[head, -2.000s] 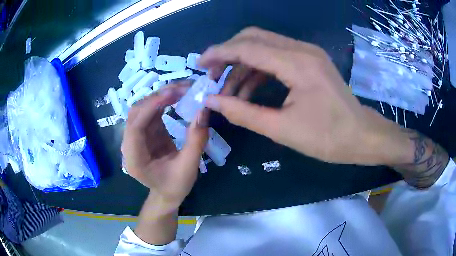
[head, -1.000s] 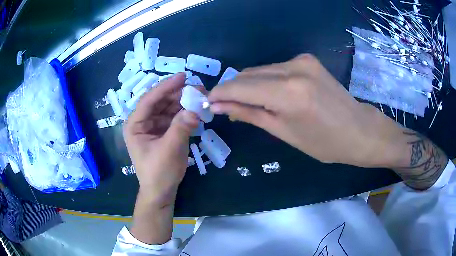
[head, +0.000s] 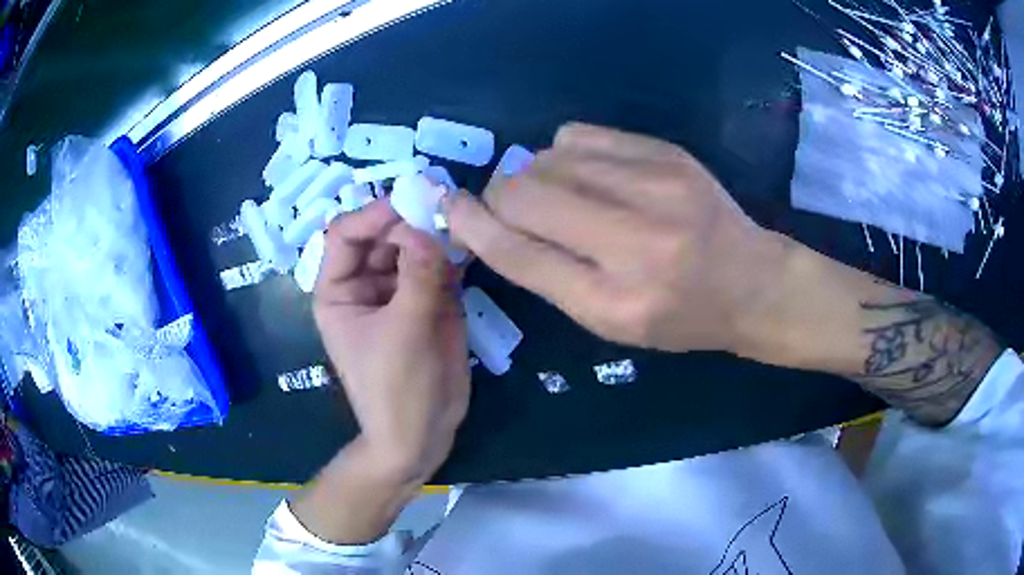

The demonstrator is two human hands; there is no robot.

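Note:
A white plastic housing (head: 418, 201) is held up over the middle of the bench. My left hand (head: 395, 303) grips it from below between thumb and fingers. My right hand (head: 629, 242) is at its right side, fingertips bent in and touching its edge. A small bright white part shows at those fingertips; whether it is a connector I cannot tell. The right fingers hide much of that side. A loose pile of white housings (head: 378, 143) lies behind and left of my hands. Another housing (head: 491, 330) lies just below them.
A blue tray (head: 172, 286) with a clear bag (head: 99, 298) of white parts stands at left. A heap of wire leads (head: 915, 96) lies at far right, partly over a translucent sheet (head: 865, 180). Small metal parts (head: 615, 372) lie near the front edge.
The held housing has moved slightly up and left and been turned. My left fingers have curled more closely around it. My right fingertips have followed it and are more bent.

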